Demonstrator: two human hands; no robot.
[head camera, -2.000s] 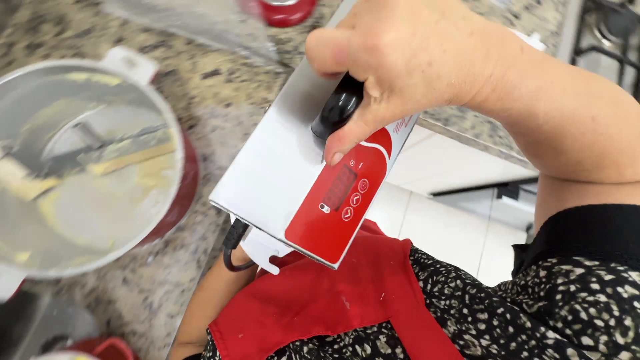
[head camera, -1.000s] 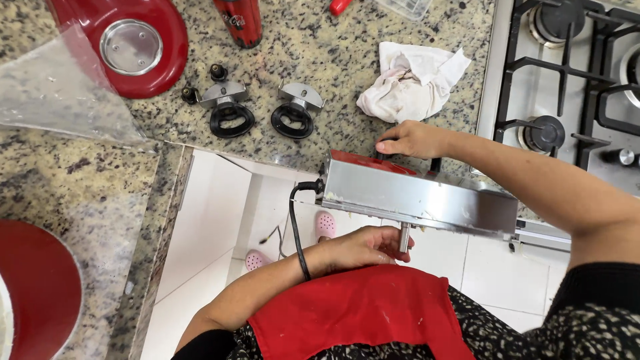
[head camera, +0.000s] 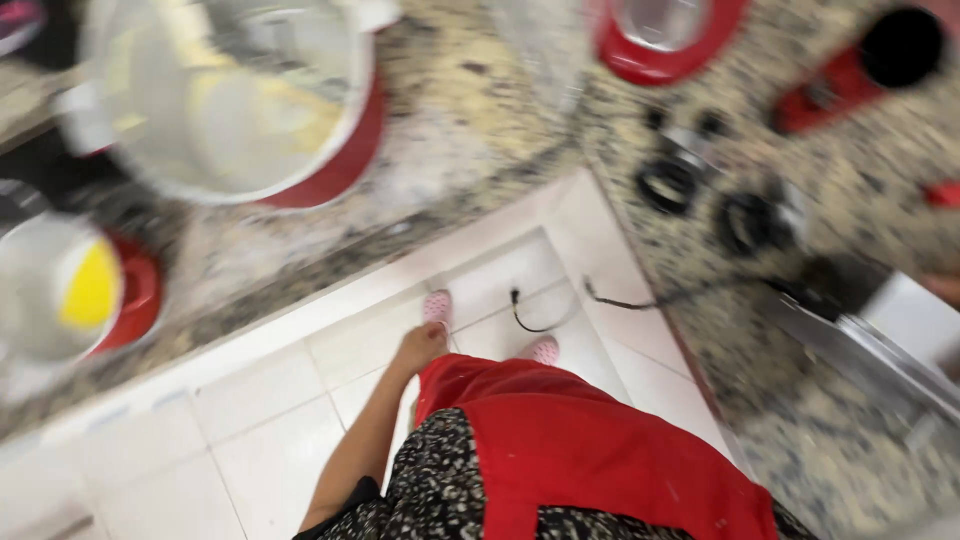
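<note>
My left hand (head camera: 424, 346) hangs low over the floor beside the red apron (head camera: 607, 442), its fingers partly curled; whether they hold anything is unclear. Only a blurred bit of my right hand (head camera: 943, 289) shows at the right edge, by a boxy metal appliance (head camera: 889, 367) on the granite counter. Its grip is hidden. A black power cord (head camera: 634, 305) runs from the appliance over the counter's edge, and its plug end (head camera: 515, 296) hangs above the floor. Two metal clamps with black ring-shaped parts, one nearer (head camera: 667, 184) and one farther right (head camera: 750, 221), lie above the appliance.
A large red-and-white pot (head camera: 360, 150) with pale residue stands upper left. Below it is a smaller red pot (head camera: 139, 289) holding something yellow. A red appliance base (head camera: 652, 64) and a red container with a dark round end (head camera: 832, 90) are at the upper right. Counter edges meet in a corner.
The metal appliance, held over the floor by both hands one second ago, is now on the right counter. My left hand has let go of it and hangs down. The view has swung left.
</note>
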